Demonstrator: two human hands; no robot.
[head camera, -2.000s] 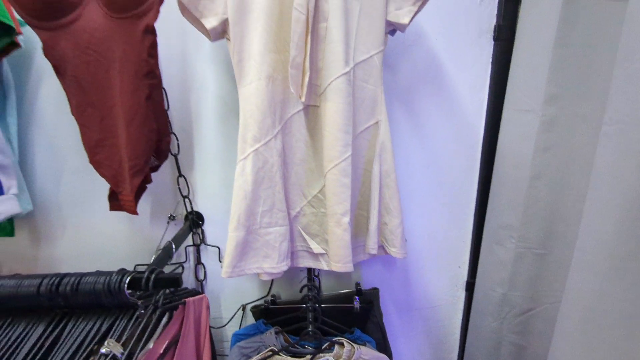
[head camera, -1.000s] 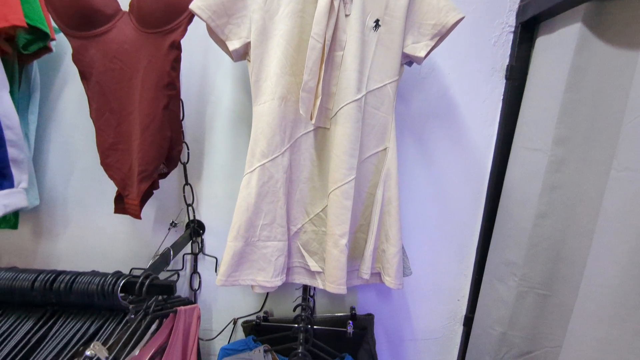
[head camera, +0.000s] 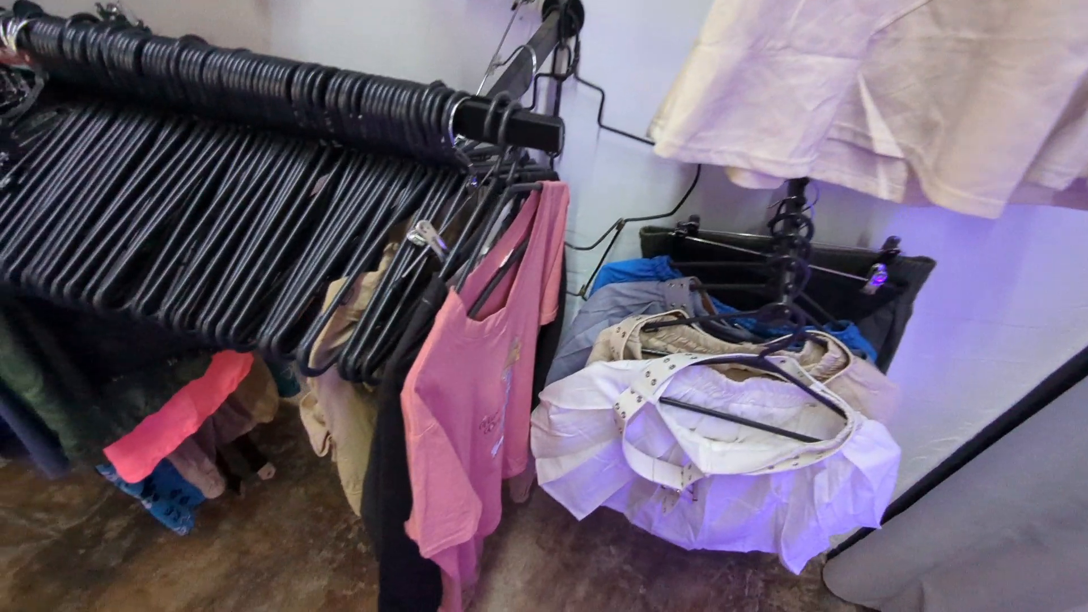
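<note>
Neither of my hands shows in the head view. Many black hangers hang close together on a black rail at the left. At the rail's near end hangs a pink T-shirt, with a black garment beside it. Right of them, a white garment with an eyeletted belt hangs on a black hanger, in front of beige, grey and blue garments. Behind these, a dark garment is held by a clip hanger. The hem of a cream dress shows at the top right.
A grey curtain and a black slanting edge stand at the right. Behind the racks is a pale wall. Lower garments, one coral, hang beneath the rail above a brown floor.
The view has swung down and left; the hanger rail and lower garments now fill it, and the red bodysuit is out of view.
</note>
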